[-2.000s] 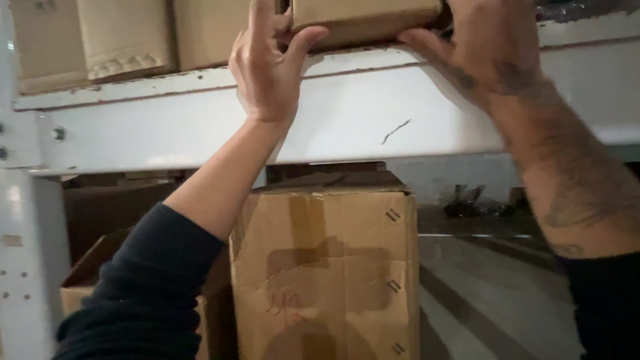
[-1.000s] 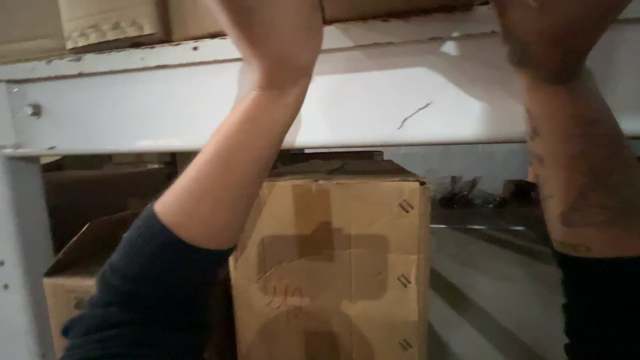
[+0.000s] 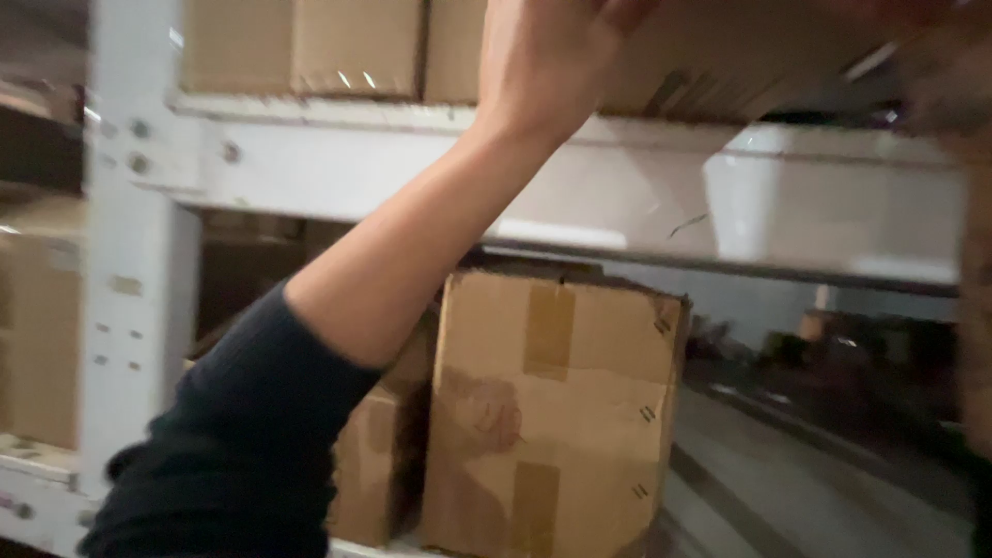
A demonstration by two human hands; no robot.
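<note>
My left hand (image 3: 546, 66), below a dark sleeve, is raised at the top middle against a brown cardboard box (image 3: 713, 62) above the white rack beam. Its fingertips are cut off by the top edge, so its grip cannot be told. At the blurred upper right is my right hand (image 3: 942, 74), close to the same box's right side; its fingers are not clear. The box bears dark print and reaches past the top of the view. Below the beam stands a tall taped cardboard box (image 3: 554, 411) with red handwriting.
The white steel rack beam (image 3: 372, 170) crosses the view and meets an upright post (image 3: 128, 310) at left. More cartons (image 3: 356, 46) line the upper shelf. A smaller carton (image 3: 368, 465) stands left of the tall box; dark blurred items (image 3: 868, 349) lie behind at right.
Two seconds ago both hands held a cardboard box at the beam's upper edge. The hands now sit higher against a box, and the view has swung left, showing the whole post.
</note>
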